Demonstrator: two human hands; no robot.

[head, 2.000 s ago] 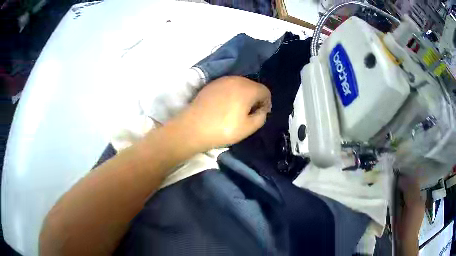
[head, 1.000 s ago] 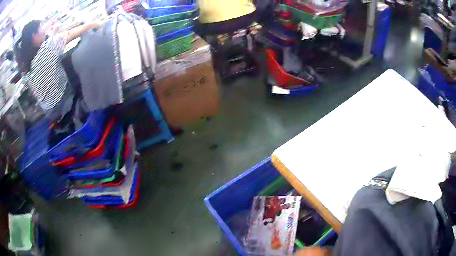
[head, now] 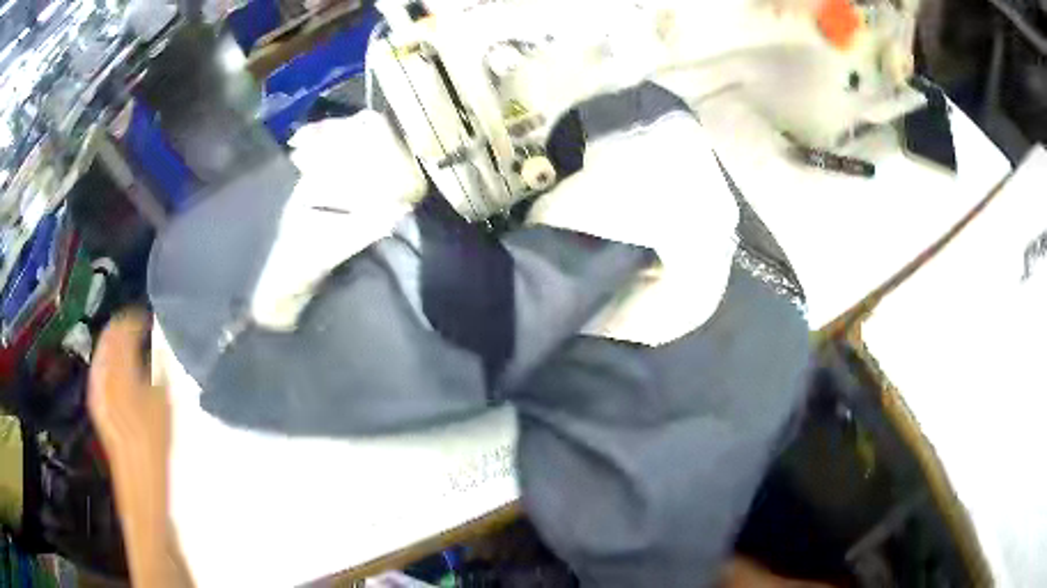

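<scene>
A blue-grey denim garment (head: pixel 344 362) lies spread over the white table and the machine bed, with its lower right part hanging over the front edge. White pocket bags (head: pixel 672 230) lie on both sides of it, and a near-black fly piece (head: pixel 465 287) lies in the middle. The sewing machine (head: pixel 442 103) stands behind; the cloth hides its needle area. My left hand (head: pixel 126 368) is blurred at the table's left edge, beside the denim; its fingers are unclear. Only a sliver of my right hand or forearm (head: pixel 764 577) shows at the bottom edge, below the hanging denim.
Black thread snips (head: pixel 842 162) lie on the machine bed, near a dark flat piece (head: pixel 930 129). Another white table (head: pixel 976 345) stands at the right, across a dark gap. Blurred blue crates (head: pixel 322 75) and coloured things are at the left and back.
The view has swung from the floor and stacked crates back to the machine. The denim is now spread out in front, and my left hand has come into view at the left.
</scene>
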